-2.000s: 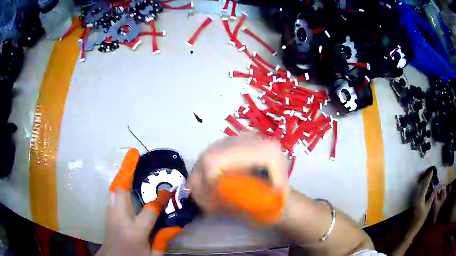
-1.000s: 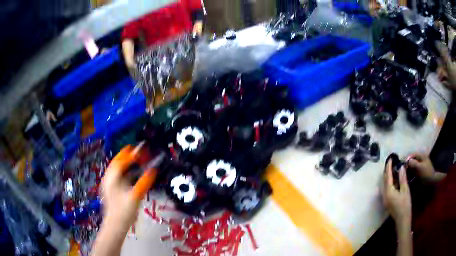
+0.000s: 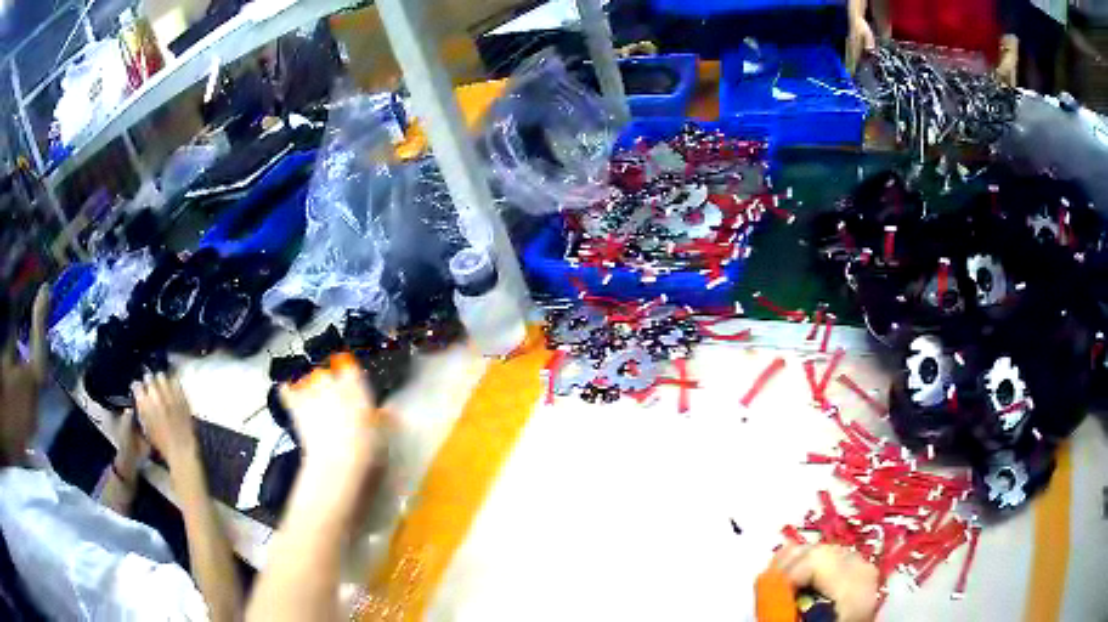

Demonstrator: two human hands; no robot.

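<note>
My left hand [image 3: 331, 419], blurred, with orange finger cots, reaches over black plastic housings [image 3: 292, 365] at the left of the bench. Its fingertips are at these dark parts; whether they grip one is unclear. My right hand [image 3: 826, 583] is low at the bottom edge, closed around a yellow-and-black handle, apparently a screwdriver [image 3: 817, 601]; its shaft is not visible. Red connector leads [image 3: 893, 504] lie loose just above and right of it. Housings with pale round boards [image 3: 930, 371] are heaped at the right.
A blue bin [image 3: 711, 288] holds round boards and red leads, with more boards [image 3: 620, 358] in front. A shelf post [image 3: 444, 134] and small bottle [image 3: 474, 270] stand left of it. Clear bags [image 3: 346, 231] lie at left rear. Another person's hands [image 3: 164, 419] are at left; a red-clad person [image 3: 948, 24] is behind.
The view has swung left. My left hand held a housing, then was beside the right-hand heap, and is now at the left-hand housings. My right hand, out of view one second ago, shows again.
</note>
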